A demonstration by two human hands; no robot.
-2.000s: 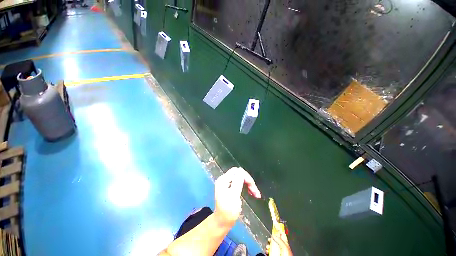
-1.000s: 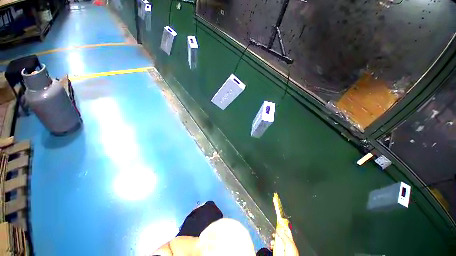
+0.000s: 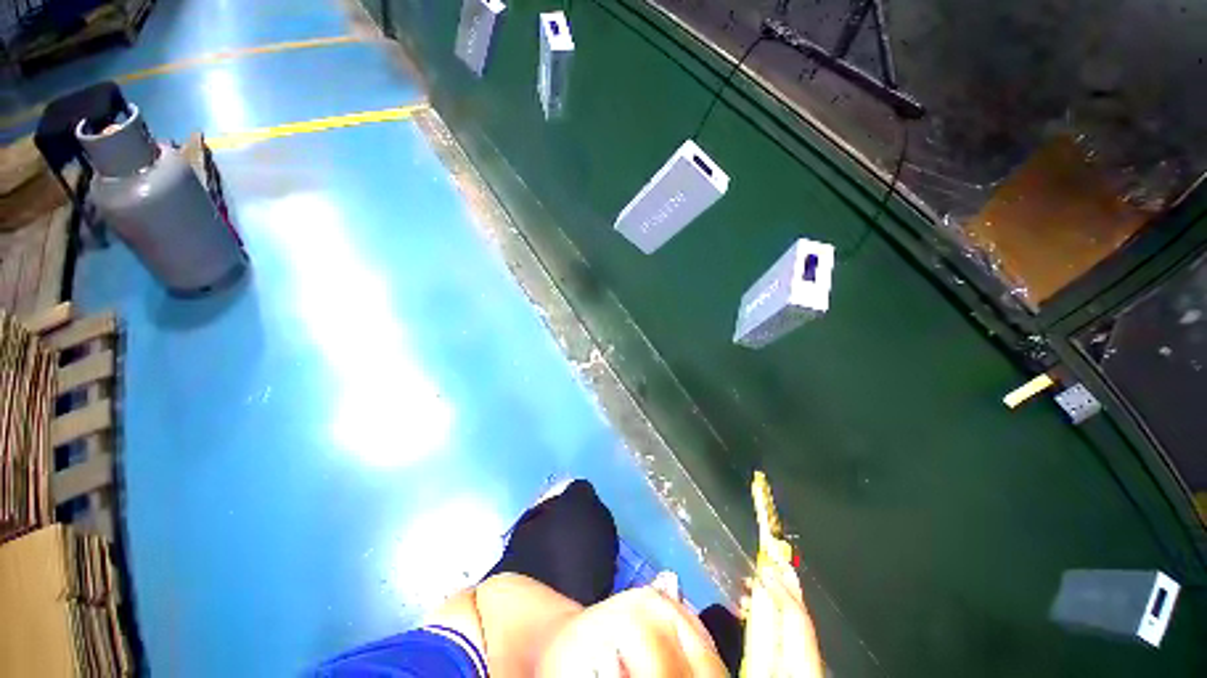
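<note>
My right hand [image 3: 781, 623], at the bottom edge right of centre, grips a yellow strip-like thing [image 3: 768, 519], perhaps a folded cloth, which points upward. My left hand [image 3: 633, 641] is blurred, overexposed and cut off by the bottom edge; its fingers cannot be made out. Light-grey housings hang by the green wall ahead: one with faint lettering [image 3: 672, 199], another to its right with a dark slot in its white end [image 3: 785, 294], and one at the lower right [image 3: 1118, 605]. Neither hand touches a housing.
More housings [image 3: 555, 64] hang at the top. A black hanger bar [image 3: 843, 69] is before the dirty window. A grey gas cylinder [image 3: 170, 219] stands on the blue floor at left, above stacked cardboard [image 3: 46, 583] and a pallet. A wall kerb runs diagonally.
My left hand has dropped from in front of the wall to the bottom edge. The two nearer central housings appear larger and further right; the lower-right one has shifted towards the corner. The yellow thing stays held.
</note>
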